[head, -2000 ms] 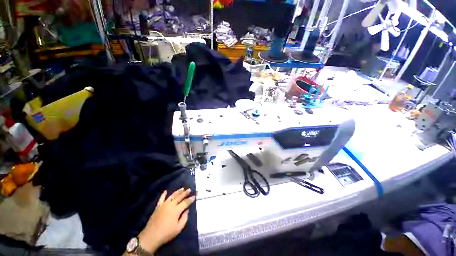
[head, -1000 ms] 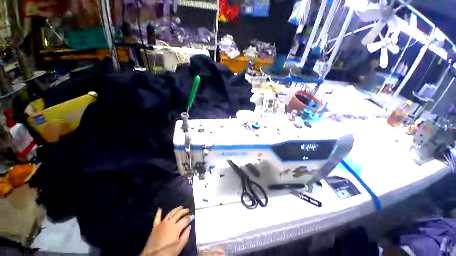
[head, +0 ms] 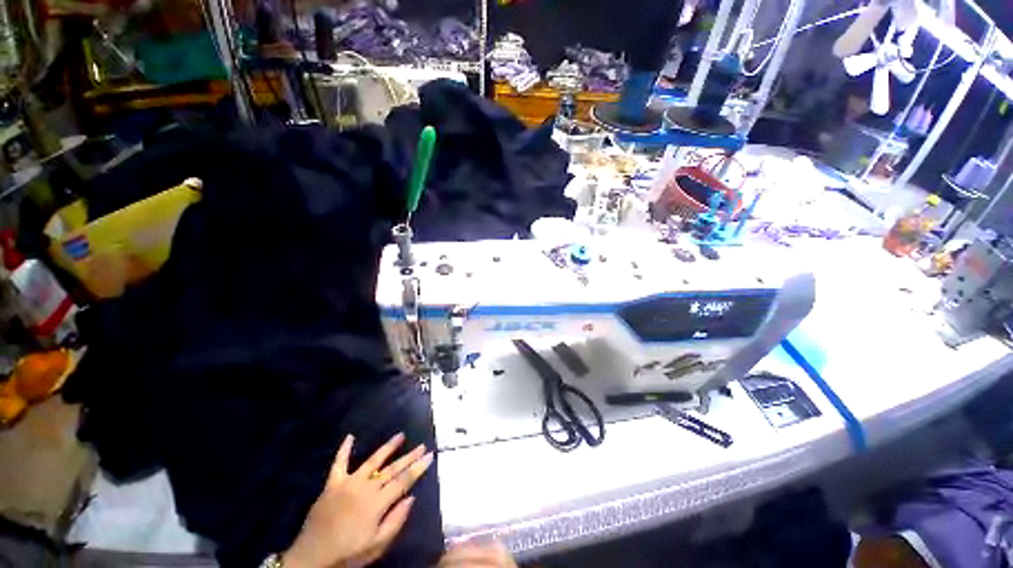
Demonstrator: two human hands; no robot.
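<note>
Dark fabric lies in a large heap left of and behind the white sewing machine, its straight edge running down beside the needle area. My left hand lies palm down on the fabric below the needle area, fingers spread, a ring and part of a watch showing. My right hand is a blurred piece at the bottom edge, by the fabric's right edge; its fingers cannot be made out.
Black scissors and slim black tools lie under the machine arm. A green handle stands on the machine's left end. A dark panel and blue strip are at right. A yellow packet is left; a reddish basket is behind.
My left hand has shifted slightly on the fabric, its fingers spreading wider. My right hand has come a little into view at the bottom edge. The camera view has shifted slightly.
</note>
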